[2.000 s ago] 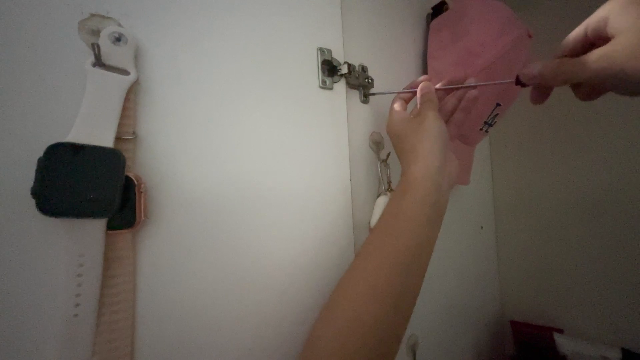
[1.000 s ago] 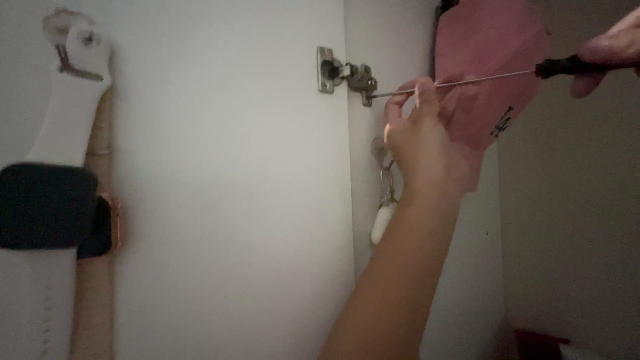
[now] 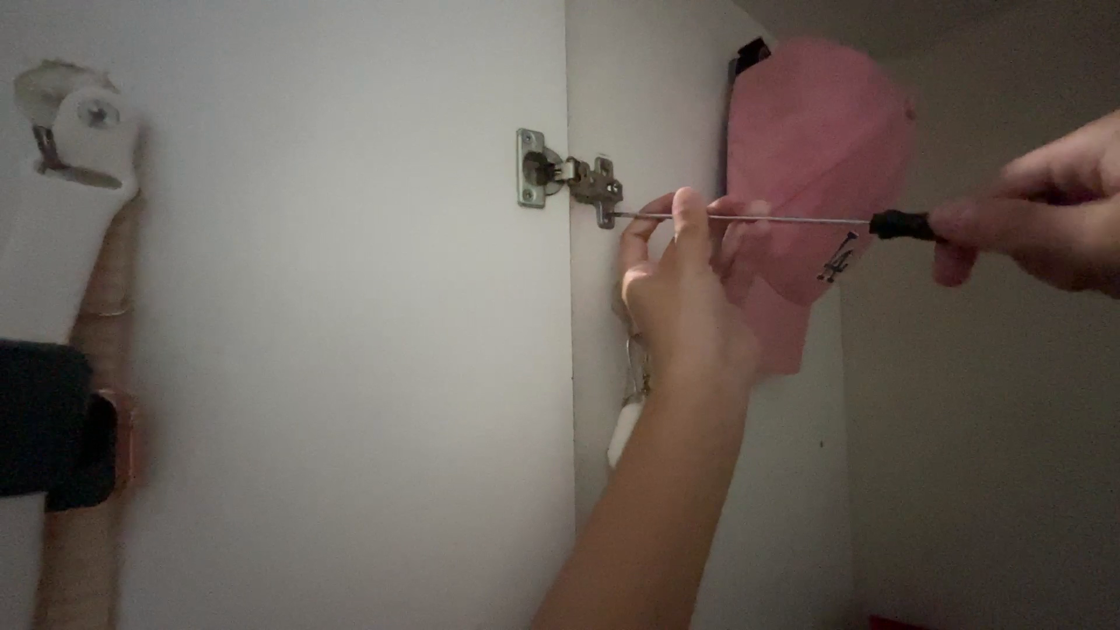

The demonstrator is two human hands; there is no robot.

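A metal cabinet hinge (image 3: 595,182) joins the white door to the cabinet's side panel. The thin shaft of a screwdriver (image 3: 809,220) runs level from the right, its tip at the lower end of the hinge's mounting plate. My left hand (image 3: 687,271) steadies the shaft near the tip between thumb and fingers. At the right edge my right hand (image 3: 1037,214) grips the black handle, whose front end shows. A screw at the tip is too small to make out.
A pink cap (image 3: 814,149) hangs behind the shaft. Below the hinge, a white object (image 3: 623,430) hangs from a hook, partly behind my left forearm. Smartwatches, one with a white strap (image 3: 44,254), hang on the door at left.
Against two seconds ago, more of the screwdriver's black handle shows in front of my right hand. My left hand stays at the shaft near the hinge. The view has shifted somewhat.
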